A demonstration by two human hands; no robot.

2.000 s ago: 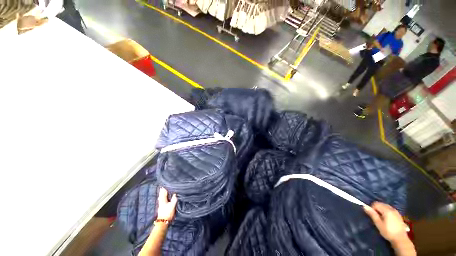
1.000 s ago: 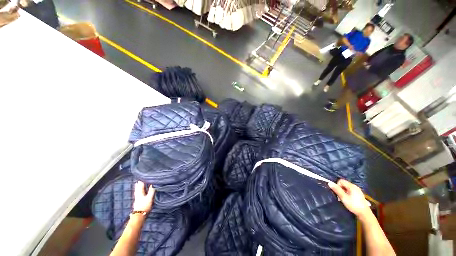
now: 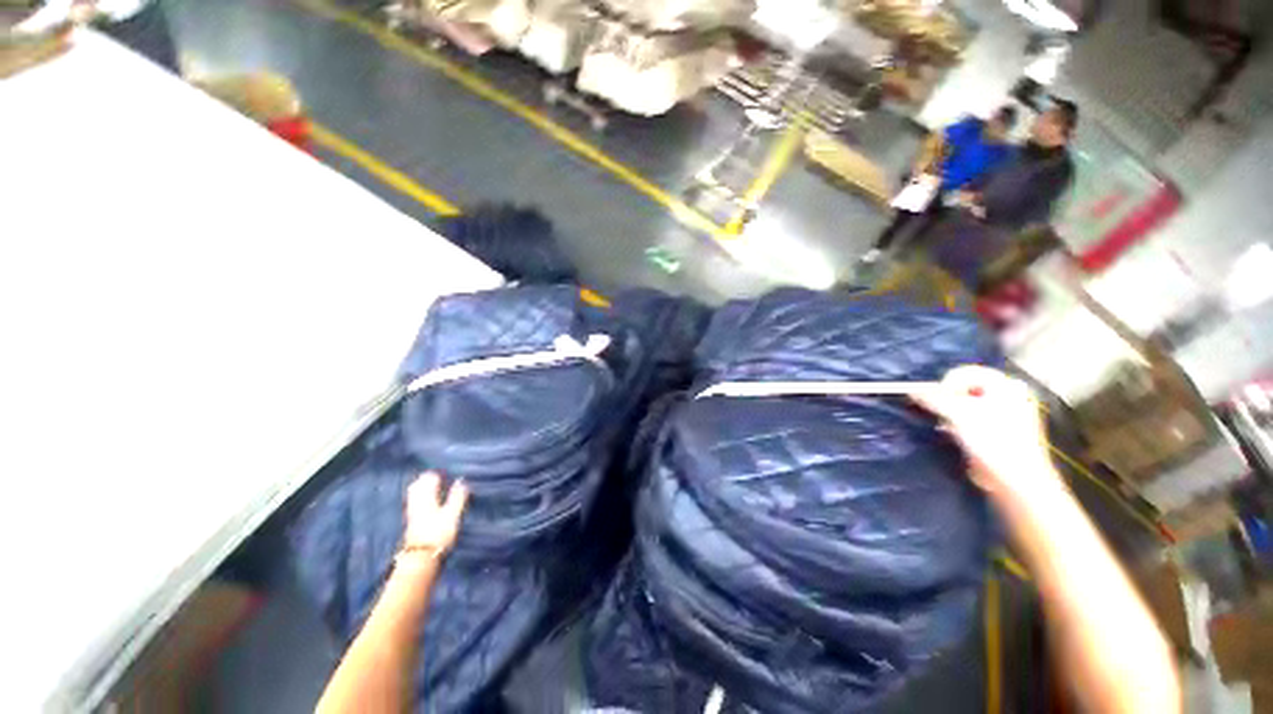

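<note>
A large bundle of navy quilted backpacks (image 3: 824, 516) stands at centre right, tied with a white strip (image 3: 817, 389). My right hand (image 3: 984, 412) grips the strip at its right end, and the strip is taut. A second tied backpack bundle (image 3: 510, 405) sits left of it, beside the table corner, with a knotted white strip (image 3: 524, 363) around it. My left hand (image 3: 434, 516) lies against the lower left side of that bundle. Its thumb and fingers look slightly apart; whether it pinches a bag edge cannot be told. The picture is blurred.
A large white table (image 3: 210, 293) fills the left. More navy bundles (image 3: 517, 240) lie behind and below the two. Racks with pale pieces (image 3: 642, 70) stand beyond the yellow floor line. Two people (image 3: 1026, 175) stand at the upper right. Cartons (image 3: 1145, 419) are at the right.
My right hand has risen with the white strip, and the right bundle has lifted and tilted, its front now facing me more. My left hand stays at the left bundle.
</note>
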